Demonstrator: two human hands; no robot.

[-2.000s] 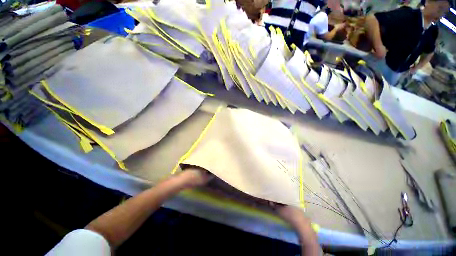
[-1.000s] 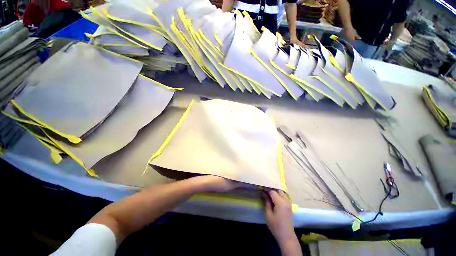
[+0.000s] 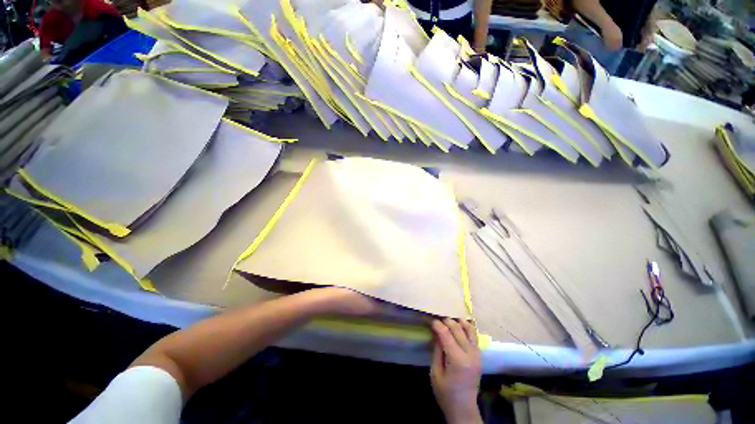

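A grey-beige panel (image 3: 372,228) with yellow tape along its left and right sides lies in front of me, its near edge lifted and showing a dark underside. My left hand (image 3: 343,302) reaches under the near edge; its fingers are hidden by the panel. My right hand (image 3: 455,348) has its fingers at the panel's near right corner, fingertips on the edge, seeming to pinch it. A yellow strip (image 3: 364,328) runs along the table edge below the panel.
Overlapping panels (image 3: 124,153) lie at left, a grey stack (image 3: 25,108) beyond. Fanned panels (image 3: 497,99) line the far side. Thin tools and strips (image 3: 538,281) lie right of the panel, with small snips (image 3: 655,277) and dark cord. People stand across the table.
My left hand has gone further under the near edge and my right hand has come up to the near right corner. The view has shifted, and the panel's left near edge stays lifted.
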